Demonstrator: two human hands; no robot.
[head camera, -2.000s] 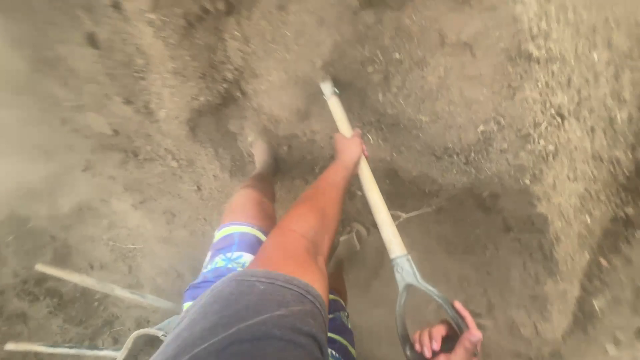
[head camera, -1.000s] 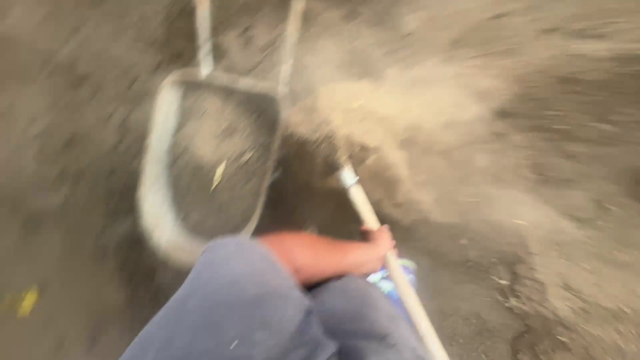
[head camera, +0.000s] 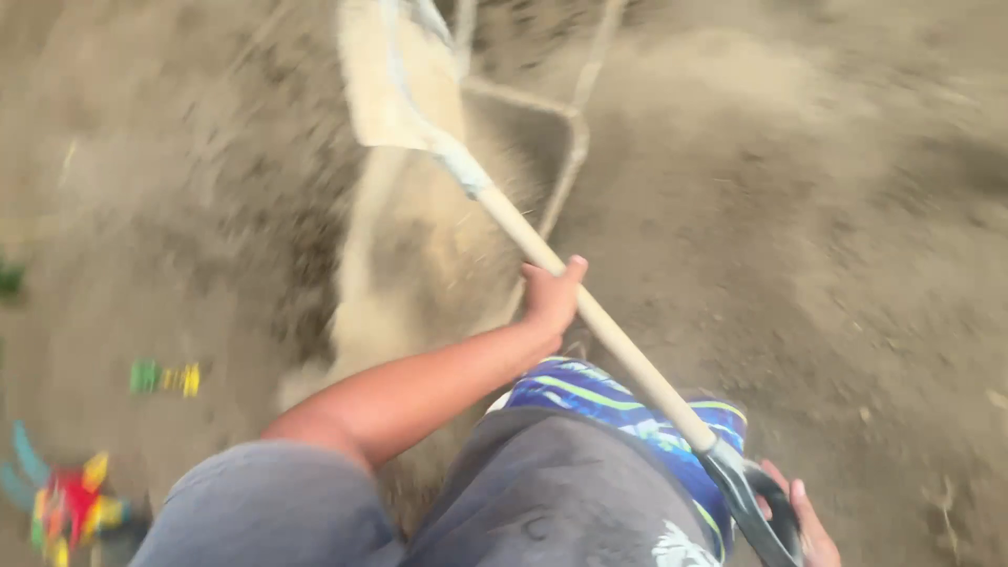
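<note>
Midway along its wooden shaft, a shovel (head camera: 516, 228) is gripped by my left hand (head camera: 555, 298). At the lower right my right hand (head camera: 799, 512) holds the dark D-shaped grip at the shaft's end, partly cut off by the frame's edge. The shovel's blade (head camera: 409, 94) is at the upper left, over a wheelbarrow (head camera: 579, 146). Dusty earth shows in the wheelbarrow's tray and around the blade, but blur hides how much lies on it.
A green and yellow toy (head camera: 165, 378) lies on the dirt ground at the left. Below it is a multicoloured toy (head camera: 75, 500) with red and yellow parts. The wheelbarrow's handles (head camera: 602, 47) reach past the top edge. Dust hangs at the upper right.
The shovel's blade has come up into sight over the wheelbarrow; one second ago it was hidden in dust to the right of it. My right hand is back in view. The view has shifted.
</note>
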